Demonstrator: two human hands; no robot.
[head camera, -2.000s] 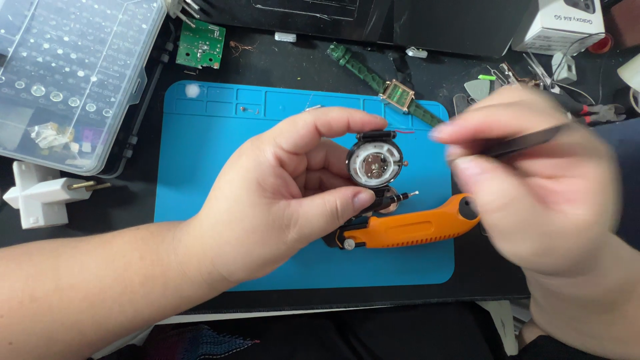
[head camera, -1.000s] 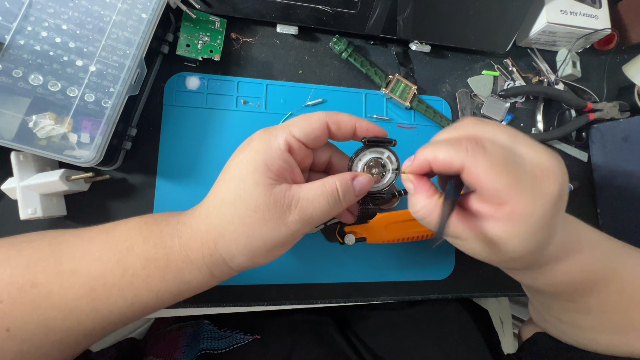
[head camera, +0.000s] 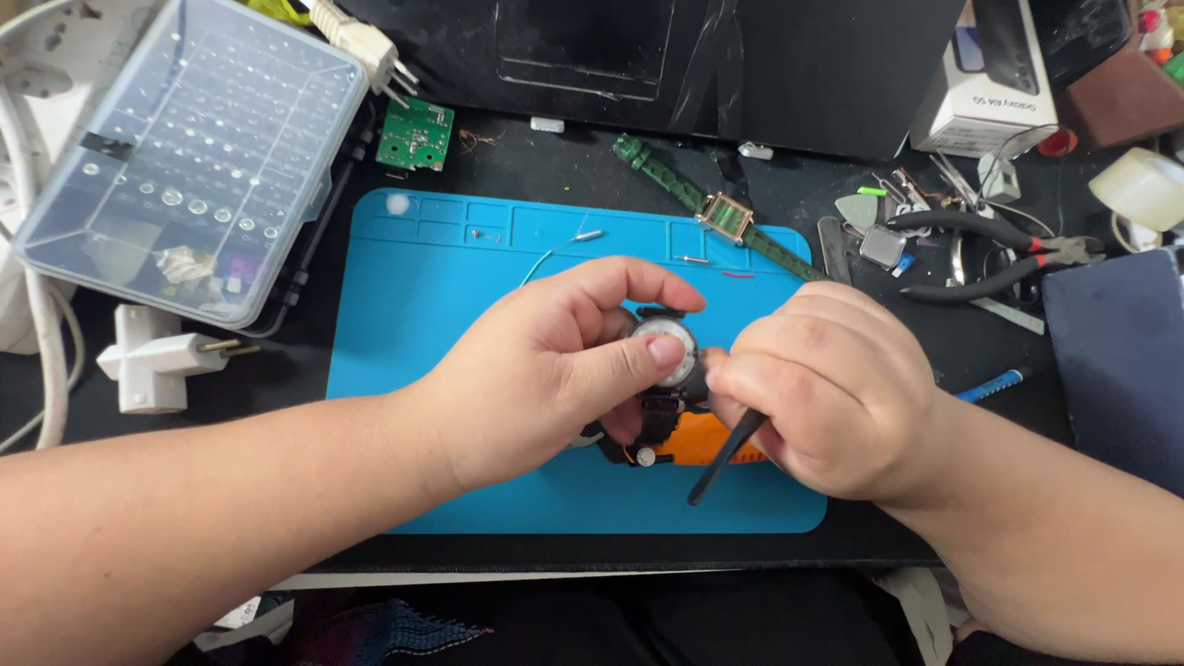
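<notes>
My left hand grips a round wristwatch above a blue silicone work mat. Its thumb lies over the watch's face side and covers part of it; black band parts show above and below the case. At the watch's right edge, the thumb and forefinger of my right hand are pinched together, and what they pinch there is mostly hidden. A dark slim tool, perhaps tweezers, is held in that hand and sticks out below the fingers. An orange-handled tool lies on the mat beneath, partly covered by both hands.
A green-strapped watch crosses the mat's upper right edge. Pliers and small metal parts lie right of it. At the left are a clear organizer box and a white plug adapter. A green circuit board sits behind the mat.
My right hand has come from the right to the watch's edge, and its dark tool, which pointed up and right, now points down and left. My left hand still holds the watch.
</notes>
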